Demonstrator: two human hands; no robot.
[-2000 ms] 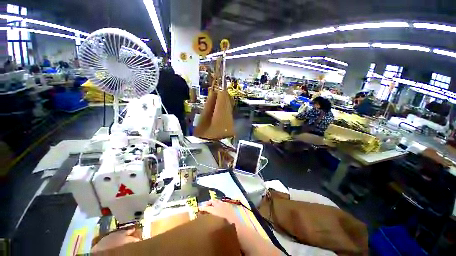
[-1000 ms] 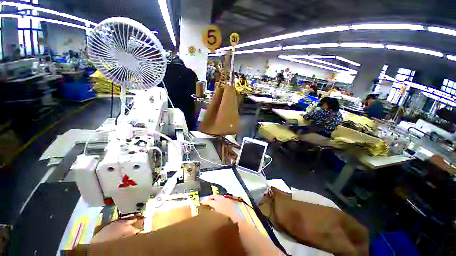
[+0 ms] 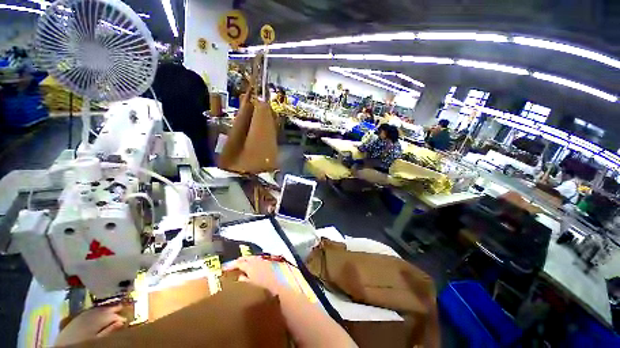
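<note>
A brown bag body point(image 3: 211, 314) lies under the pale clamp frame point(image 3: 141, 299) of the white sewing machine point(image 3: 95, 234) at lower left. My right hand point(image 3: 255, 272) is at the bag's far right edge, beside the clamp. The bag covers part of it and its fingertips are hard to make out. My left hand point(image 3: 92, 325) is at the bag's left side, left of the clamp, partly hidden by the fabric. Whether either hand grips the fabric is not clear.
A brown bag heap point(image 3: 374, 275) lies at right on a white sheet. A control screen point(image 3: 296, 198) stands behind it. Sample bags point(image 3: 251, 139) hang behind the machine, near a white fan point(image 3: 95, 51). A blue bin point(image 3: 476, 314) is at lower right. Seated people work farther back.
The view has turned to the right, so the machine and bags appear farther left. Both hands stay at the bag beside the clamp.
</note>
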